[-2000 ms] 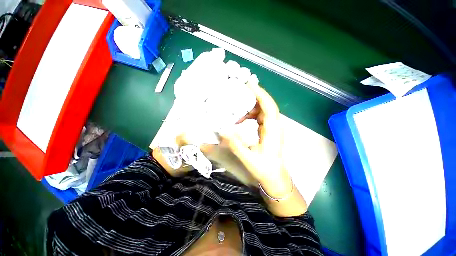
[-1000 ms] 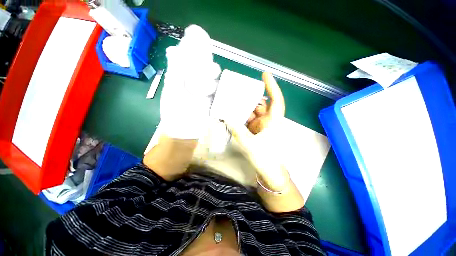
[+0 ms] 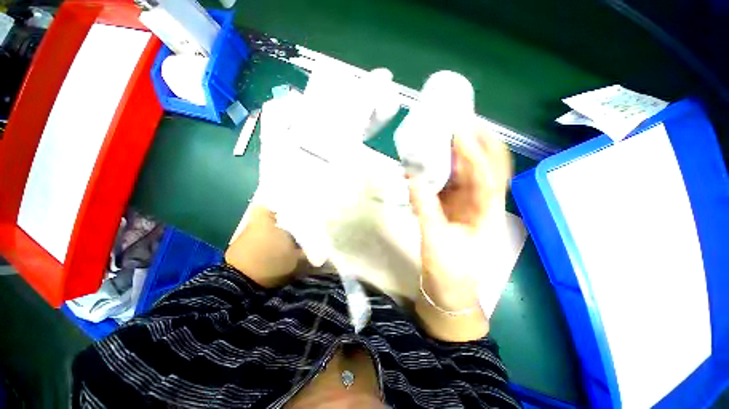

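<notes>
My right hand (image 3: 464,184) is bare with a bracelet and grips a smooth, white rounded unit (image 3: 436,128), held up over the back edge of the mat. My left hand (image 3: 304,144) wears a white glove and is raised left of it, fingers toward the rail. Glare washes out the glove, so whether it holds something cannot be told. A thin pale cord (image 3: 356,303) hangs below the hands against the striped shirt. The cream mat (image 3: 376,240) lies under both hands.
Red tray (image 3: 104,200) with white liner stands left, blue tray (image 3: 551,240) right with paper (image 3: 615,109) on its rim. A small blue bin (image 3: 224,76), a white strip (image 3: 247,134) and a metal rail (image 3: 511,140) lie beyond. A lower blue bin (image 3: 172,264) holds cloths.
My right hand has moved right and away from me with the white unit, now apart from most of the glove. The cord tail now hangs lower, over the shirt.
</notes>
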